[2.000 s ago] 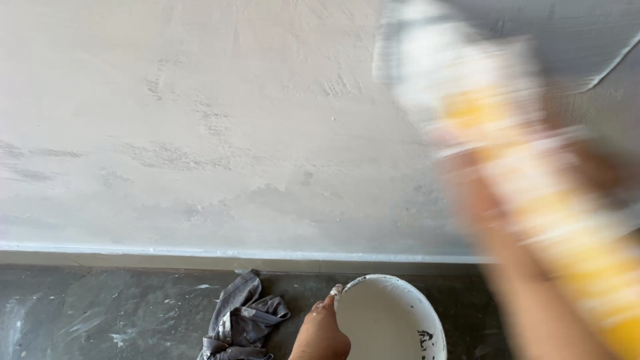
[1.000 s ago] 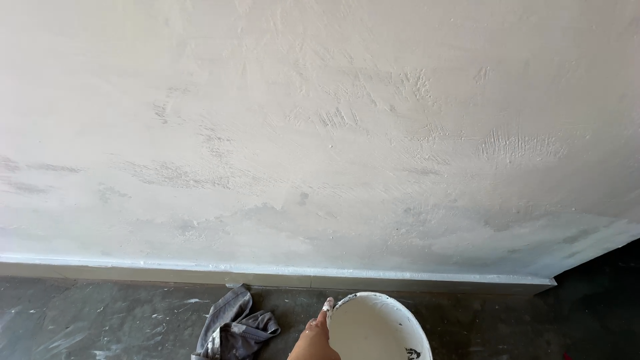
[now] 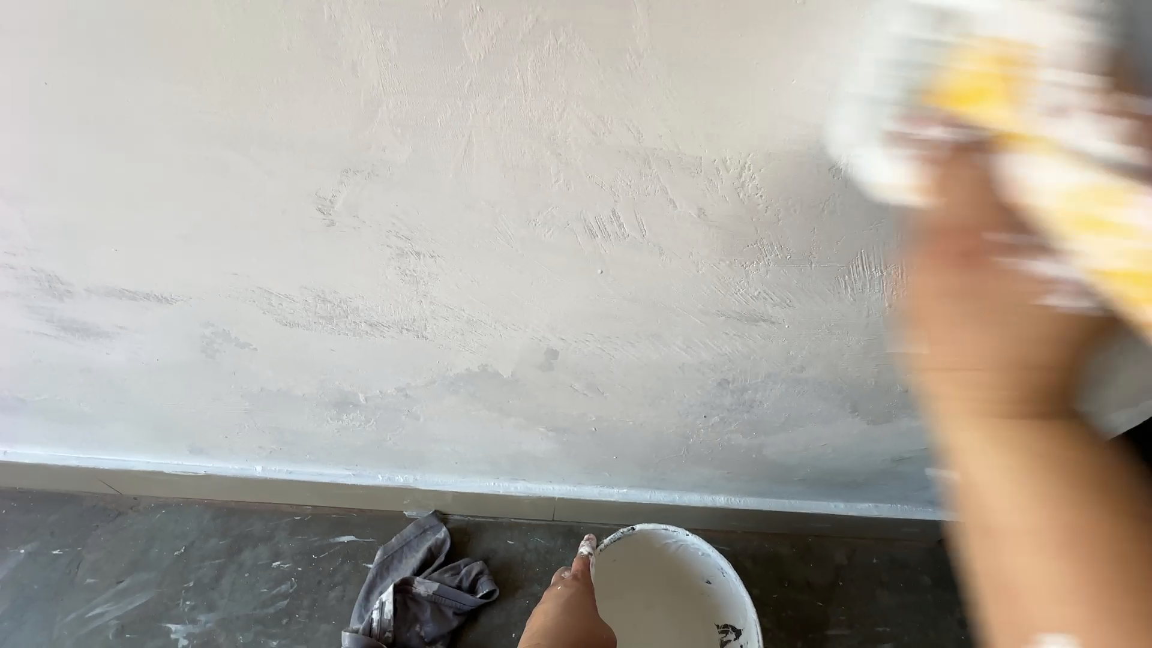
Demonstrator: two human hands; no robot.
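Note:
My right hand (image 3: 999, 270), blurred by motion at the right, grips a paint brush or roller with a yellow-and-white handle (image 3: 1093, 225); its white-coated head (image 3: 873, 108) is smeared by blur, so its exact kind is unclear. It is in front of the pale, rough-coated wall (image 3: 540, 225). At the bottom, my left hand (image 3: 569, 607) holds the left rim of a round white bucket (image 3: 675, 585) with whitish paint or plaster inside. White residue coats its fingertip.
A crumpled grey cloth (image 3: 418, 585) lies on the dark, white-splashed floor (image 3: 180, 567) left of the bucket. A narrow skirting (image 3: 297, 490) with a white upper edge runs along the wall's foot. A dark area borders the wall at the far right.
My right hand and the yellow-and-white tool, out of view one second ago, are back at the right. My left hand stays at the bucket's rim.

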